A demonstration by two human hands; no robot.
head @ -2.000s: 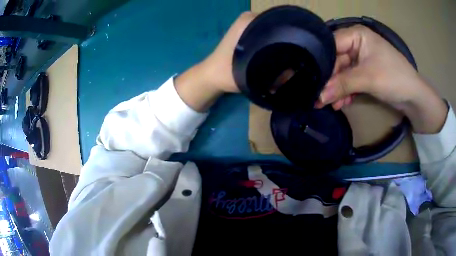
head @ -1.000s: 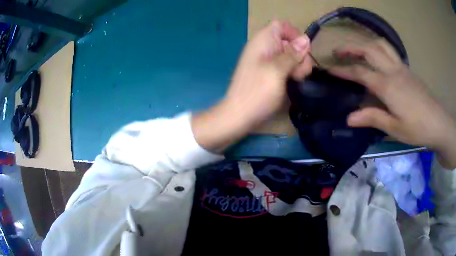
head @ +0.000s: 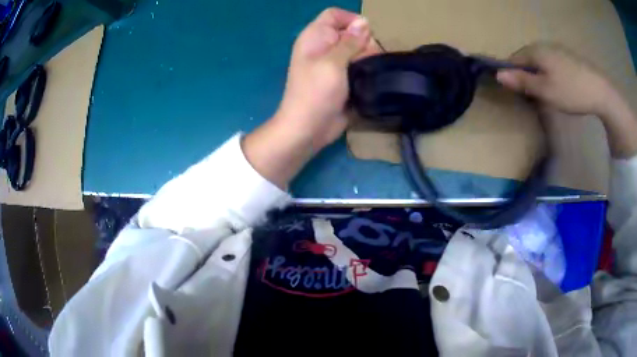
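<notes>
A black headphone (head: 426, 87) is held above the cardboard work pad (head: 580, 150), its two cups close together and blurred. Its headband (head: 489, 215) curves down past the bench's front edge. My left hand (head: 318, 77) is at the left of the cups. Its thumb and finger pinch a thin dark wire-like piece that runs toward the cups. The cup edge lies against the palm; other fingers are partly hidden. My right hand (head: 559, 78) is shut on a thin black part of the headphone, at the right of the cups.
Black headphone parts (head: 22, 150) lie on another cardboard sheet (head: 66, 132) at the left. The green-blue bench mat (head: 181, 90) lies between the sheets. A blue bin (head: 587, 237) with crumpled clear bags (head: 536, 244) is below the bench edge at right. A brown carton (head: 35, 244) is at lower left.
The headphone has turned; its headband, earlier at the far side, now hangs toward me. My left hand has moved left, and my right hand has moved off the cups to the right.
</notes>
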